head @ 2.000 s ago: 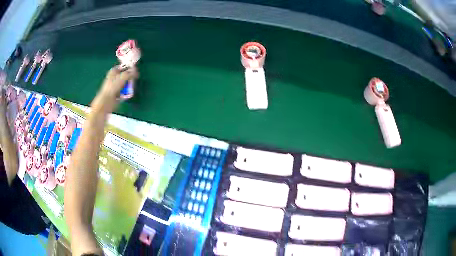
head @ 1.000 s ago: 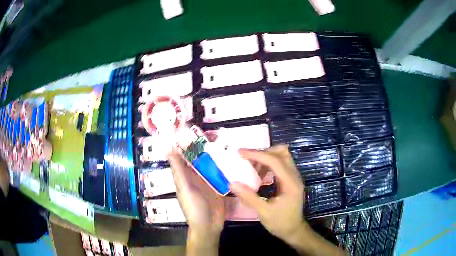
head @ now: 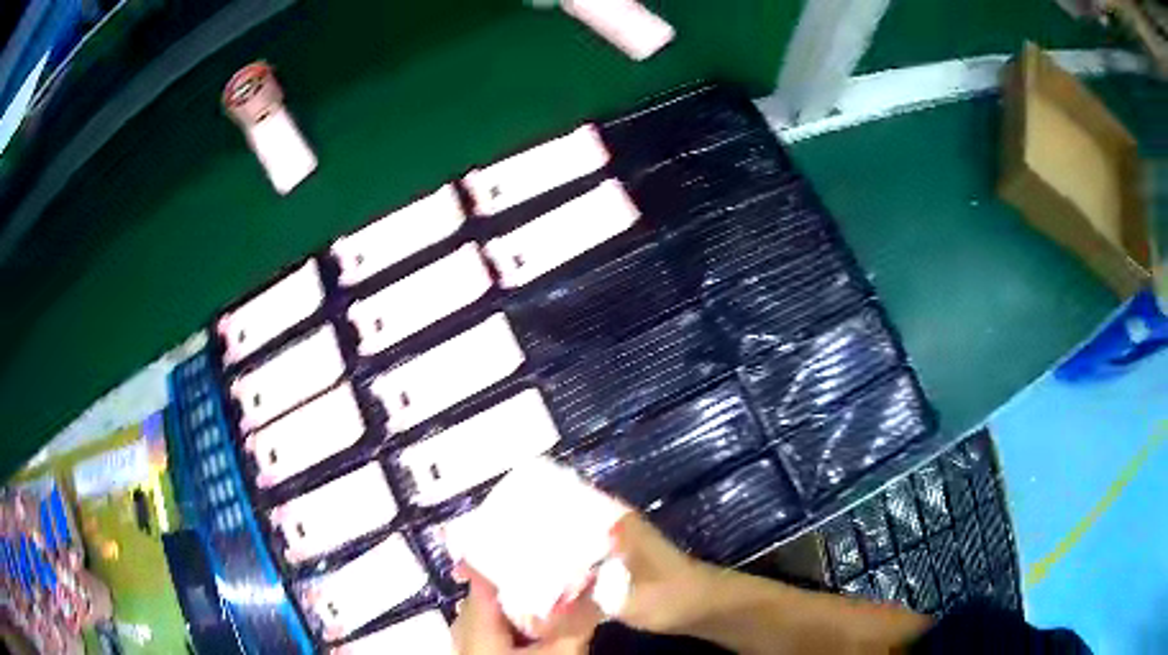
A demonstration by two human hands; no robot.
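Note:
A pale-pink piece, apparently the handheld fan unit with its handle cover (head: pixel 532 537), is washed out by glare between my hands at the bottom centre. My left hand (head: pixel 487 624) is around its lower left side, partly cut off by the frame edge. My right hand (head: pixel 647 576) grips its right side. No blue battery shows, and the fan head cannot be made out. Below and behind lies the black blister tray (head: pixel 717 307), with rows of pale-pink handle covers (head: pixel 410 298) in its left and middle pockets.
A closed fan unit (head: pixel 272 128) lies on the green bench at the upper left, and a handle (head: pixel 621 23) shows at the top. A blue slotted tray (head: pixel 211 448) and open fans (head: pixel 45 563) are left. An open cardboard box (head: pixel 1076 173) and pale post (head: pixel 830 51) are right.
The view has swung right. The blue battery and open handle seen in my hands a second ago no longer show. My hands are lower and closer together around the pale-pink piece.

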